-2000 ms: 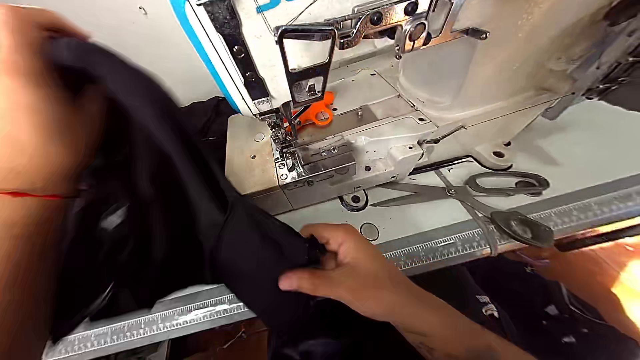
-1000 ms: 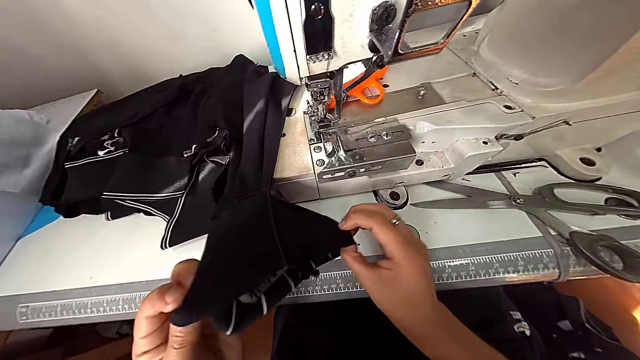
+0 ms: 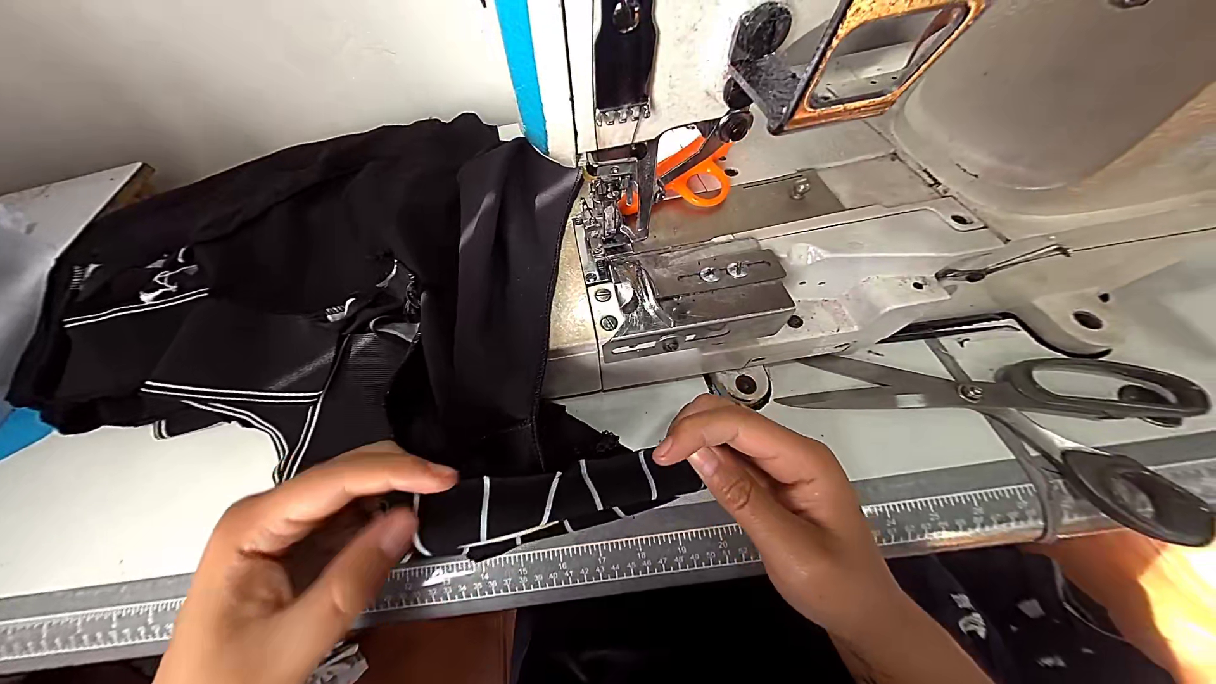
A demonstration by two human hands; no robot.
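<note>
A black garment with white stitched lines (image 3: 237,351) lies left of the sewing machine's needle area (image 3: 613,218). Its near end is a folded black fabric band with white stripes (image 3: 570,494), stretched above the ruler edge. My left hand (image 3: 304,560) pinches the band's left end between thumb and fingers. Between its thumb and bent fingers, my right hand (image 3: 769,494) holds the right end. A plain black panel of the garment (image 3: 503,294) runs up from the band and touches the machine bed beside the presser foot.
Large metal scissors (image 3: 969,391) lie partly spread at the right, by a strap. Orange-handled snips (image 3: 703,180) rest behind the needle area. A metal ruler (image 3: 608,560) runs along the table's front edge. More dark fabric (image 3: 988,617) hangs below the edge at right.
The garment end, a dark pointed piece between the hands one second ago, now shows as a flat striped band. Two seconds ago my left hand was raised at upper left with the fabric. The view has shifted.
</note>
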